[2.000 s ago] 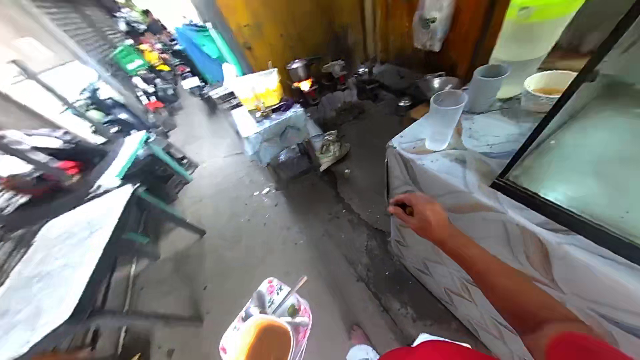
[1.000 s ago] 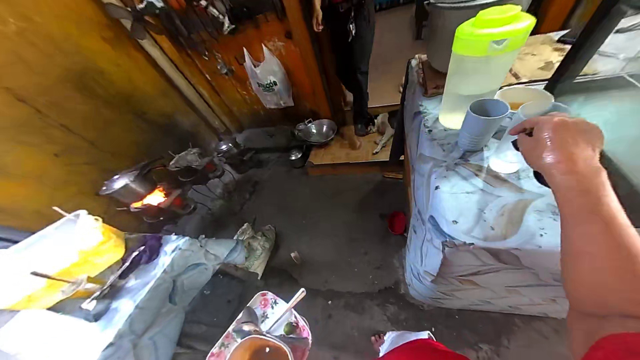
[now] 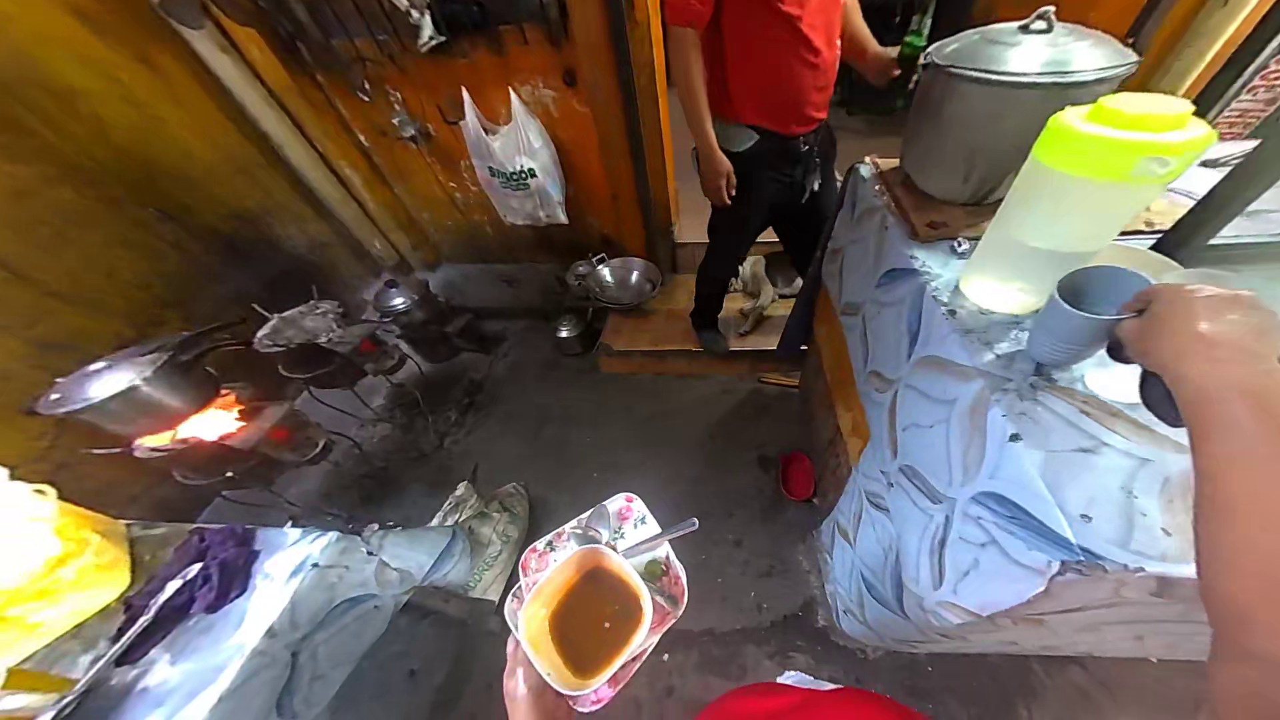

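Note:
My left hand (image 3: 530, 685) holds a floral plate (image 3: 665, 575) from its lower left side. On the plate sit a square bowl of brown sauce or soup (image 3: 597, 618), spoons (image 3: 660, 538) and a small green item. My right hand (image 3: 1205, 330) reaches over the cloth-covered table at the right, its fingers closed at the right side of a grey mug (image 3: 1070, 325). Dark rounded things (image 3: 1160, 398) show beneath that hand; what they are is unclear. A pitcher with a lime-green lid (image 3: 1085, 200) stands just behind the mug, and a pale bowl (image 3: 1135, 260) is partly hidden by it.
A large lidded pot (image 3: 1010, 120) stands at the table's back. A person in red (image 3: 770, 70) stands in the doorway beside a lying animal (image 3: 760, 290). At left, a pot (image 3: 130, 385) sits over open flames (image 3: 205, 420). A red object (image 3: 797, 476) lies on the floor.
Two seconds ago my right hand was beside the table's edge; now it is over the table at the grey mug. The person in red has come more into view as the view turned.

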